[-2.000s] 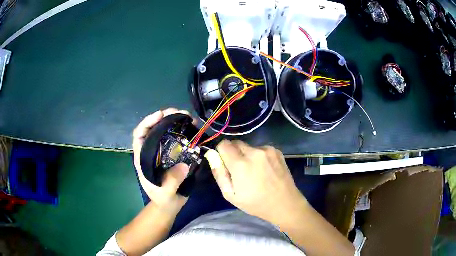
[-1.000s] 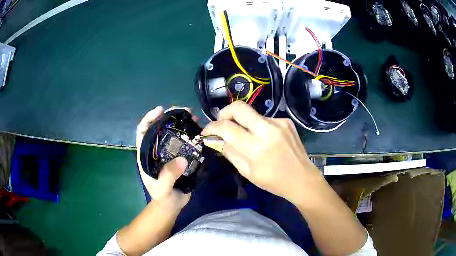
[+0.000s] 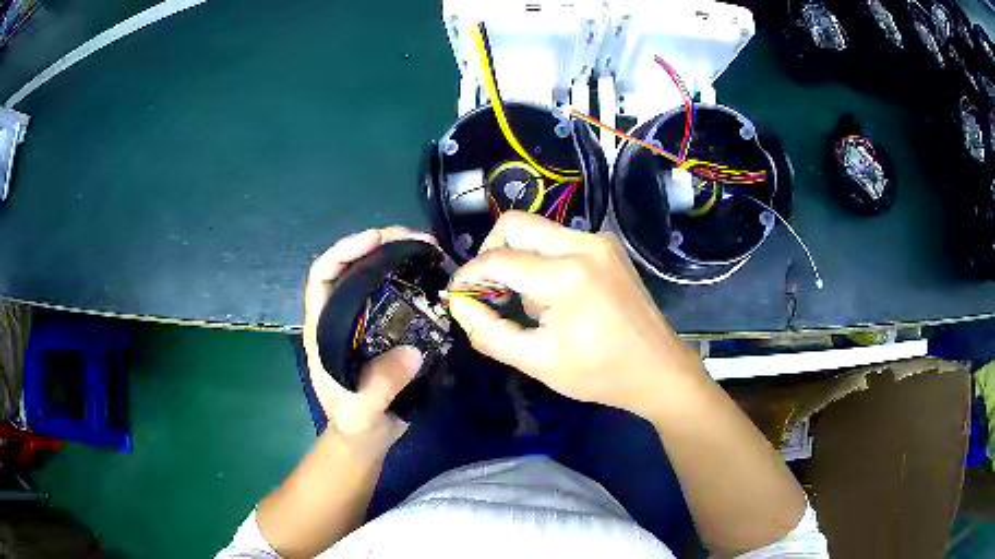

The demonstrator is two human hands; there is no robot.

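My left hand [image 3: 366, 382] holds a black front shell [image 3: 336, 317] over the lap at the bench edge, its open side up and the thumb on the circuit board [image 3: 398, 325] inside. My right hand [image 3: 556, 306] pinches a wire harness [image 3: 480, 292] with red, yellow and dark leads at the board's right edge. Its fingertips hide most of the plug, so I cannot tell whether it is seated. The left white camera body [image 3: 524, 55] stands behind, its black cup [image 3: 469, 235] facing up, with a white cylinder [image 3: 469, 191] and yellow ring inside.
A second camera body [image 3: 698, 44] stands touching on the right, a thin white lead [image 3: 802, 246] hanging out of its cup. One black camera module [image 3: 862, 169] lies further right, with several more [image 3: 971, 126] beyond. A brown carton [image 3: 889, 459] is below right, a blue bin [image 3: 76, 382] below left.
My right hand first moved up and in over the left cup's front edge, then shifted slightly; the harness leads are now gathered in its fingers. My left hand still holds the shell, moved slightly right.
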